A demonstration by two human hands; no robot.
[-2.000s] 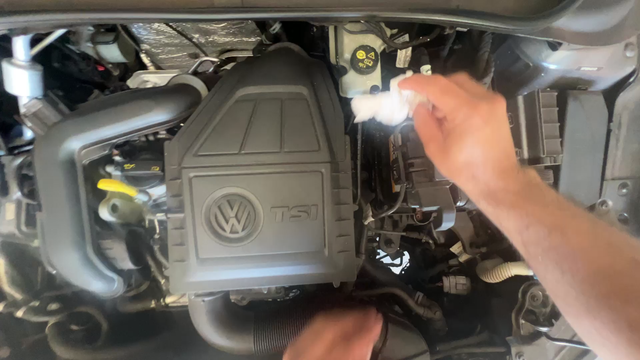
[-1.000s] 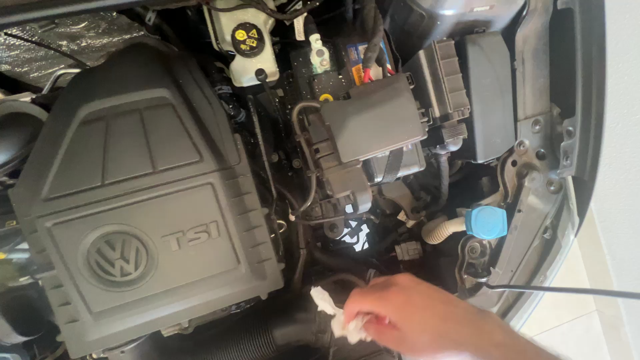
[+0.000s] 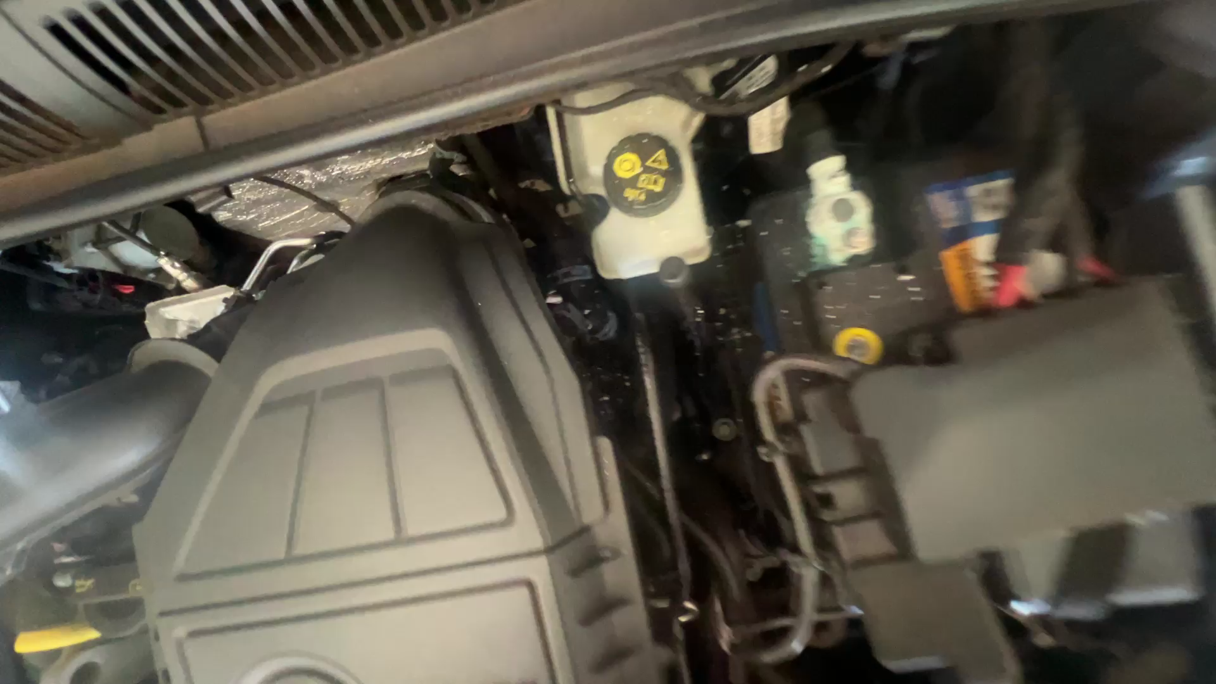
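Note:
Neither of my hands shows in the head view at this moment, and the white cloth or tissue is out of sight too. A grey plastic engine cover [image 3: 380, 475] fills the lower left. Right of its top stands the whitish brake fluid reservoir [image 3: 655, 237] with a black cap [image 3: 643, 176] bearing yellow symbols. Farther right lies the car battery [image 3: 874, 294], with a corroded-looking battery terminal clamp [image 3: 841, 218] on it. A grey plastic box cover [image 3: 1035, 408] sits in front of the battery. The picture is blurred by motion.
A slatted cowl grille [image 3: 266, 57] and a long metal edge [image 3: 380, 114] run across the top. At left is a thick black air duct [image 3: 85, 446], with a yellow dipstick handle [image 3: 57, 638] below. Cables and a curved hose [image 3: 788, 475] run between cover and battery.
The hand holding the white cloth or tissue has gone out of view. The view has swung toward the cowl and come closer, so the blue washer cap no longer shows.

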